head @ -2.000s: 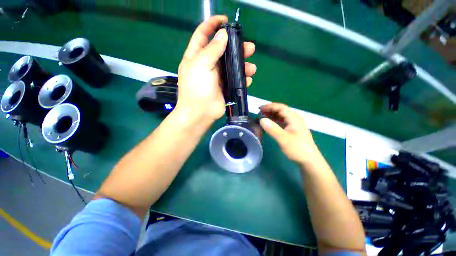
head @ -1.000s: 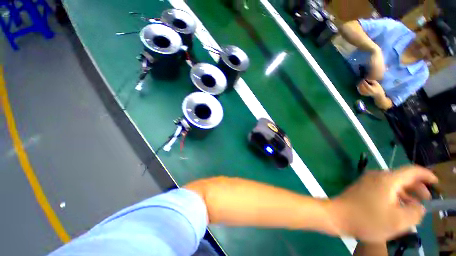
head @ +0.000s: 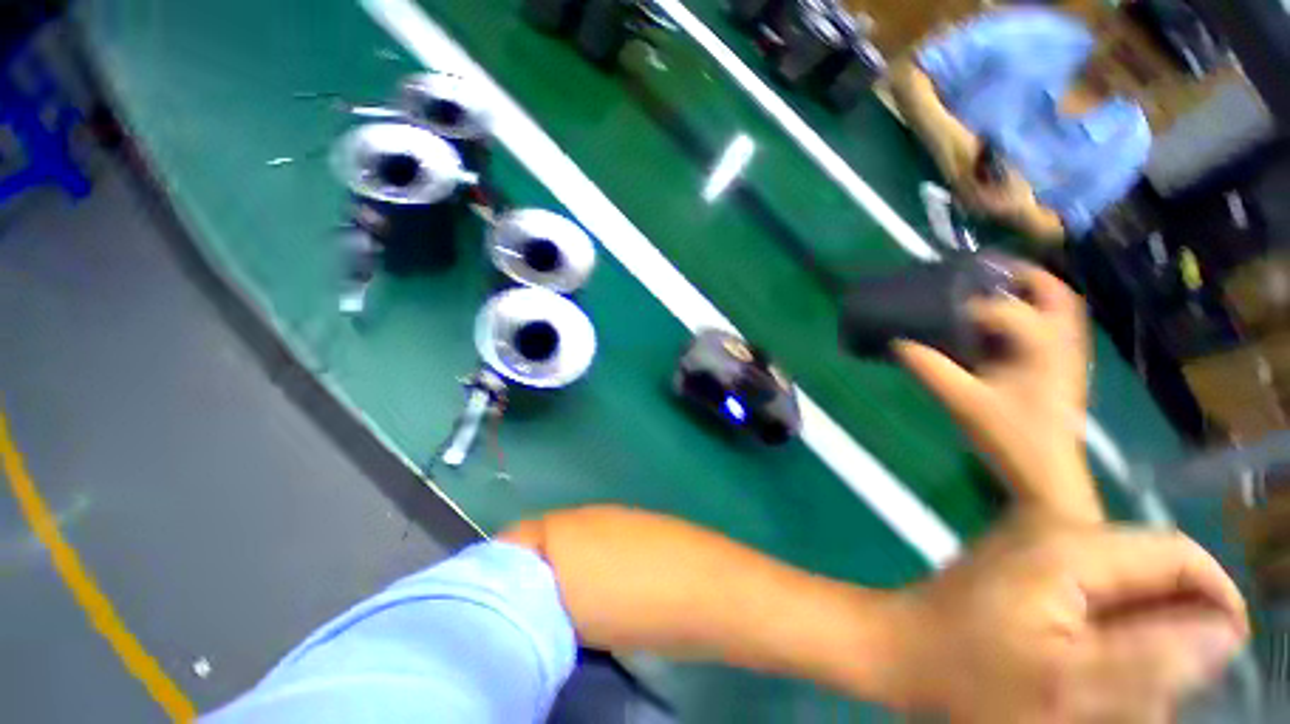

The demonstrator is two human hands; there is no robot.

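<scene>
My right hand (head: 1021,371) is raised over the green conveyor at the right and grips a dark cylinder (head: 913,308), apparently a dryer head; its ring face does not show clearly. My left hand (head: 1082,629) is below it near the lower right edge, strongly blurred, its fingers pointing right; whether it holds anything cannot be told. Several waiting heads with silver rings stand at the left of the bench, the nearest head (head: 495,354) with a wire connector (head: 464,429) hanging from it.
A grey-black display unit (head: 736,385) with blue lit digits sits by the white edging (head: 601,212). A person in light blue (head: 1040,106) works across the conveyor, beside dark parts. Grey floor with a yellow line lies at the left, and a blue stool-like object (head: 43,142) above.
A head that stood by the white edging is gone from the cluster. My right hand has come into view, gripping a dark cylinder. My left hand has moved slightly down. The view has shifted slightly.
</scene>
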